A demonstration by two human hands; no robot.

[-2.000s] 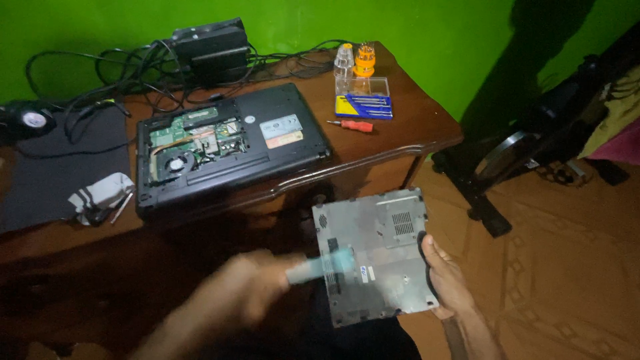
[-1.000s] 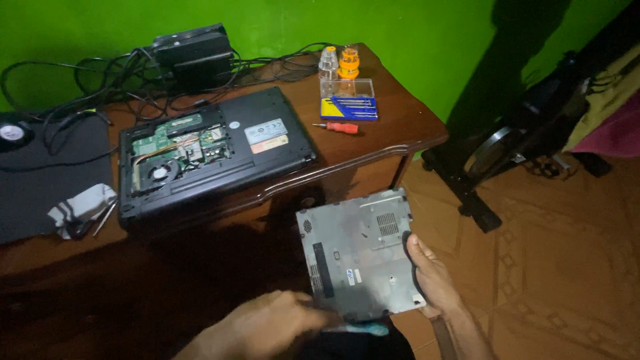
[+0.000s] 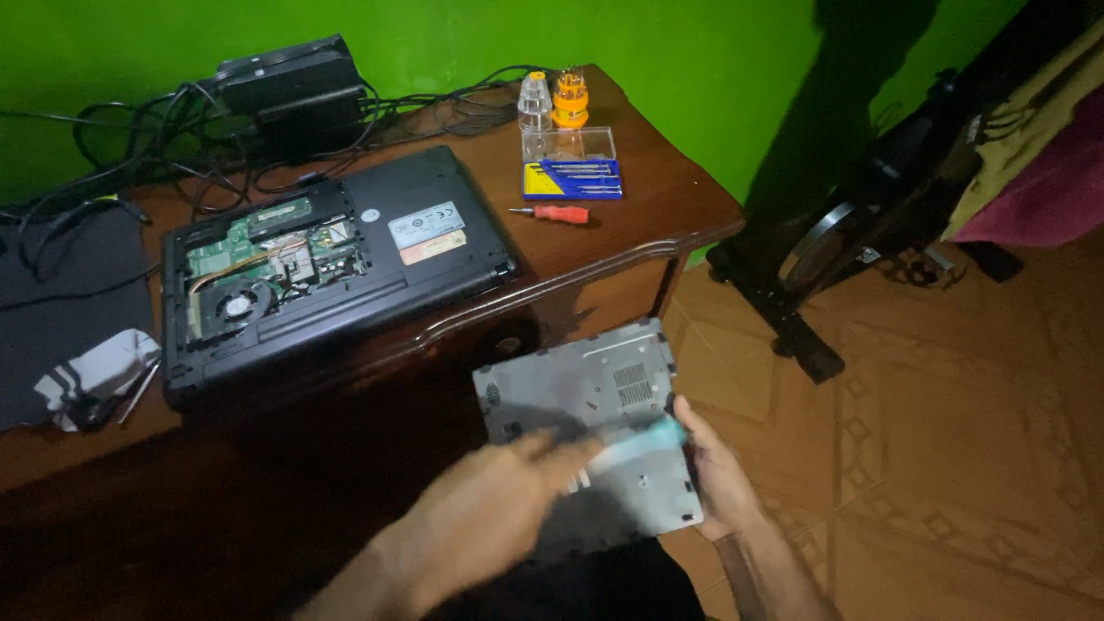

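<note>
My left hand (image 3: 483, 509) grips a blurred white and light-blue tool, seemingly a brush (image 3: 642, 442), over the inner face of a grey laptop bottom cover (image 3: 552, 388). Along the cover's right edge, my right hand (image 3: 720, 474) holds it tilted above my lap, the thumb at its rim. A black laptop (image 3: 414, 259) lies upside down on the wooden desk, its fan (image 3: 237, 304) and green circuit board (image 3: 216, 259) exposed. To its right are a red-handled screwdriver (image 3: 556, 214) and a blue case of precision screwdrivers (image 3: 573, 179) with a clear lid.
Behind the case stand a clear plastic bottle (image 3: 535, 103) and an orange bit holder (image 3: 570, 99). Black cables surround a black device (image 3: 297, 95) by the wall. A crumpled white and black cloth (image 3: 99, 375) lies left. An exercise bike (image 3: 811, 259) stands on the tiled floor.
My left hand has moved the tool from the cover's lower edge up toward its right side. My right hand keeps its hold on the cover.
</note>
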